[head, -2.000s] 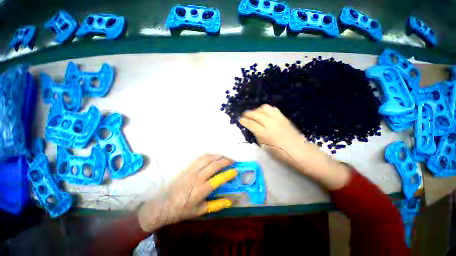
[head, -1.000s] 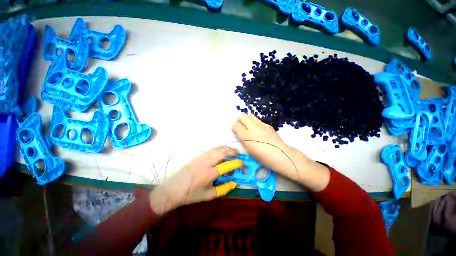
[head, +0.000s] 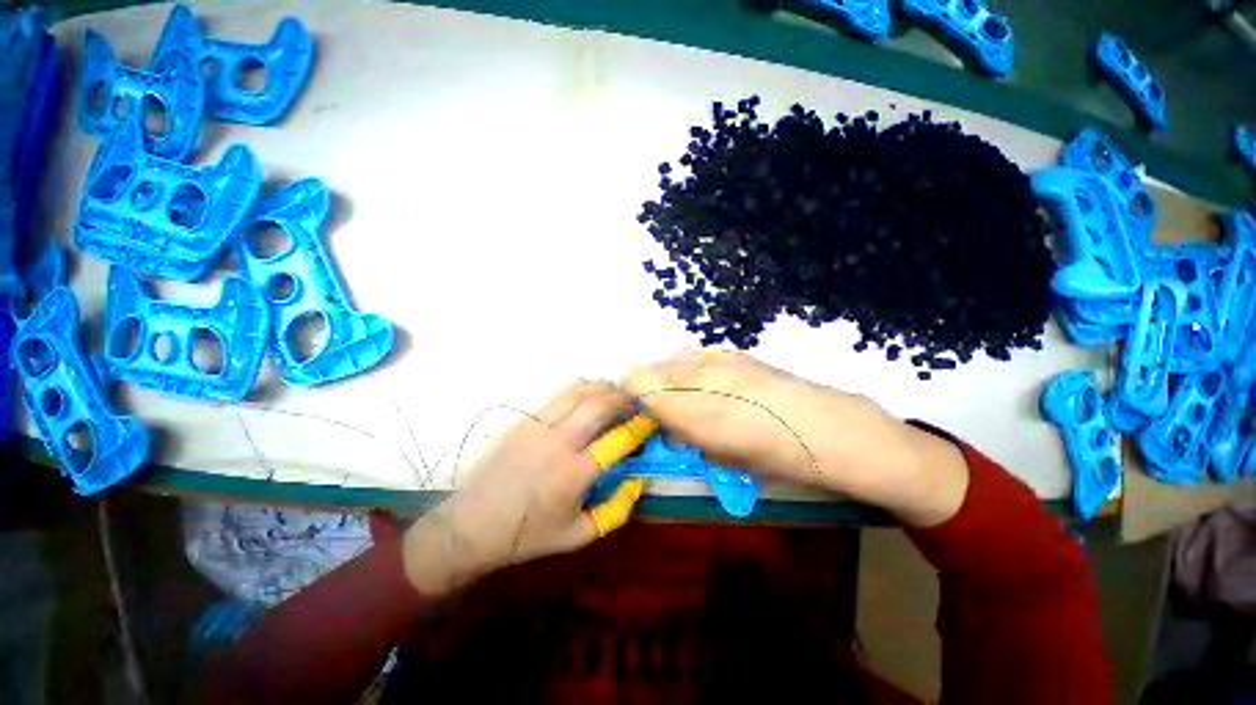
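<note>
A blue plastic frame (head: 734,490) lies at the bench's front edge, partly covered by both hands. My left hand (head: 551,475), with yellow covers on two fingers, holds its left part. My right hand (head: 730,406) is over the frame's upper side, its fingertips meeting my left fingers. Whether a black piece is between the right fingertips is hidden. A heap of small black pieces (head: 882,234) lies beyond my right hand. A thin dark thread curves over my right hand.
Loose blue frames (head: 165,207) lie at the left, some overlapping. More blue frames (head: 1171,344) are piled at the right by brown cardboard (head: 1171,510). Spaced frames (head: 964,28) lie on the dark green conveyor. Thin threads (head: 427,455) lie left of my left hand.
My right hand has moved from the heap's near left edge down to the frame and now meets my left hand. The camera view has shifted, with less of the conveyor showing.
</note>
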